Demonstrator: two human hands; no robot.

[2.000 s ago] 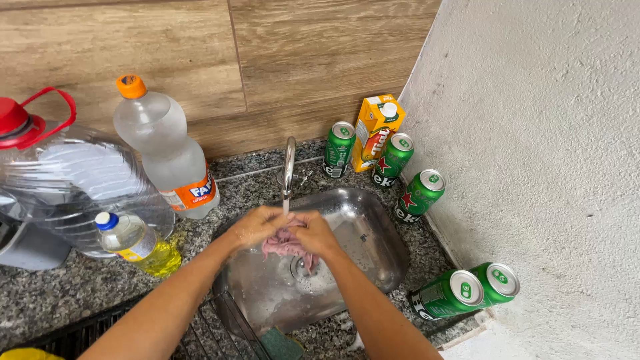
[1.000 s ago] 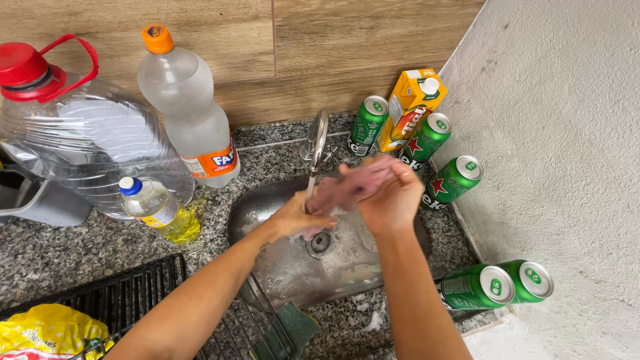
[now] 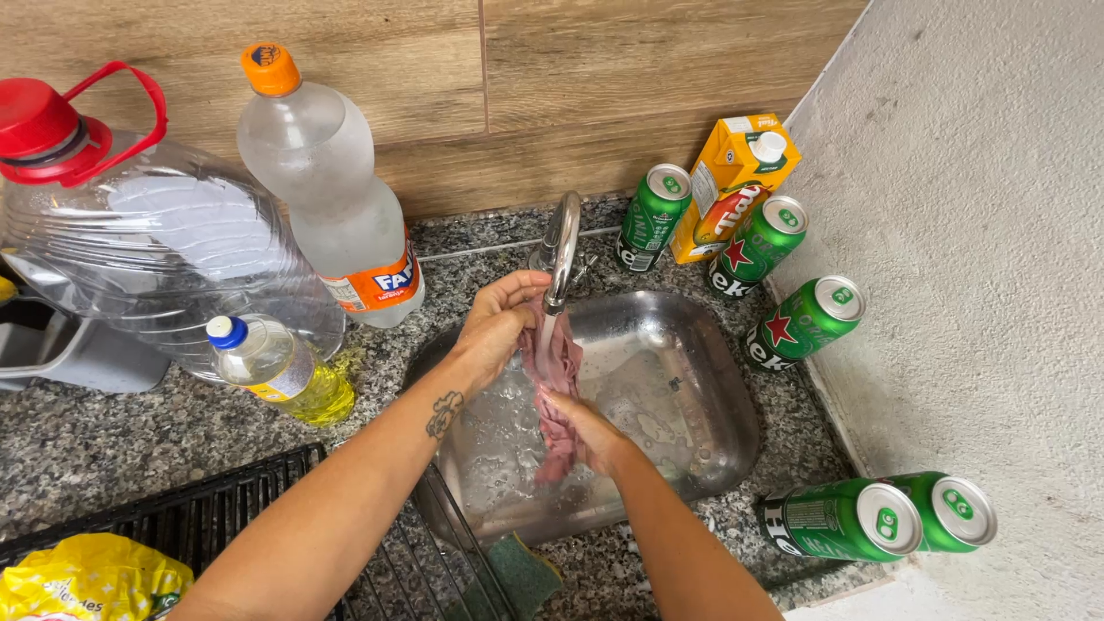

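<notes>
A wet pink cloth [image 3: 559, 358] hangs lengthwise under the chrome faucet [image 3: 565, 246], and water runs onto it. My left hand [image 3: 498, 328] grips its upper end, right beside the spout. Lower down, my right hand [image 3: 586, 431] holds the cloth's middle, with the loose lower end dangling over the stainless steel sink [image 3: 707, 414]. Water splashes across the basin's bottom. The cloth and my hands hide the drain.
Several green beer cans [image 3: 806, 321] and a juice carton [image 3: 733, 185] line the sink's right side. Leftward are a Fanta bottle [image 3: 341, 198], a large red-capped jug [image 3: 172, 233], a yellow detergent bottle [image 3: 285, 371], and a black rack [image 3: 233, 500]. A green sponge [image 3: 513, 578] lies in front.
The cloth, bunched between both hands two seconds ago and raised by the right hand one second ago, now hangs stretched out under the water. My right hand has come down.
</notes>
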